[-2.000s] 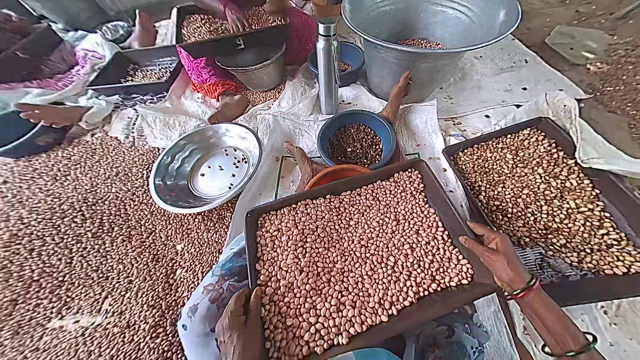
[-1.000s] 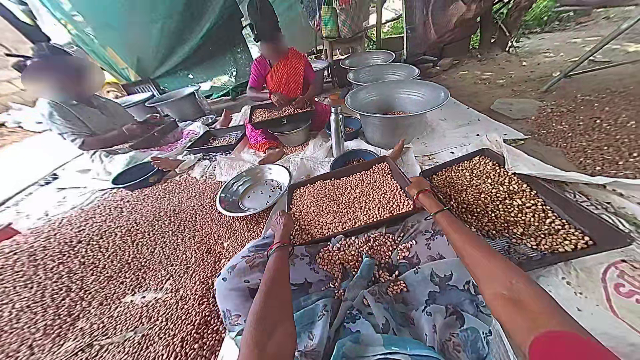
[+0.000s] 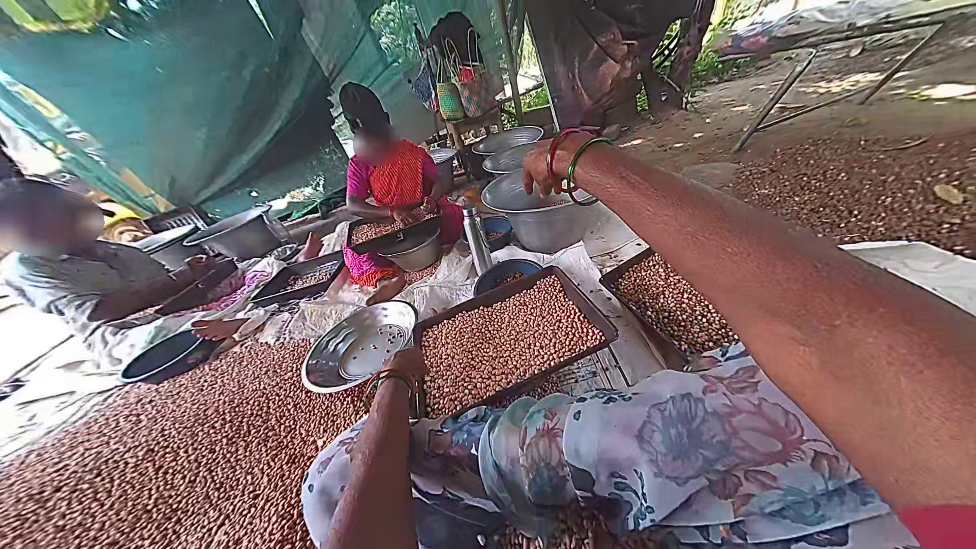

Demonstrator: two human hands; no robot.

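My left hand (image 3: 406, 367) grips the left edge of a dark rectangular tray (image 3: 610, 329) filled with light brown nuts or seeds (image 3: 503, 343). The tray rests just beyond my floral cloth (image 3: 671, 450). My right hand (image 3: 555, 162) is raised with bent fingers, appearing in front of a large metal basin (image 3: 545, 221); whether it holds anything is unclear. A shiny steel bowl (image 3: 324, 358) with a few dark pieces sits left of the tray. Behind the tray is a blue bowl (image 3: 488, 284). My right forearm partly hides a second tray of nuts (image 3: 671, 305).
A big heap of nuts (image 3: 191, 450) spreads at the left. Two people, one in a red and pink garment (image 3: 400, 179), sit beyond with trays. A steel flask (image 3: 477, 242) stands upright near the blue bowl. More metal basins (image 3: 507, 141) stand behind; a green sheet hangs at the back.
My right hand has let go of the tray's right side and moved up and forward. My left hand remains at the tray's left side. The view has tilted.
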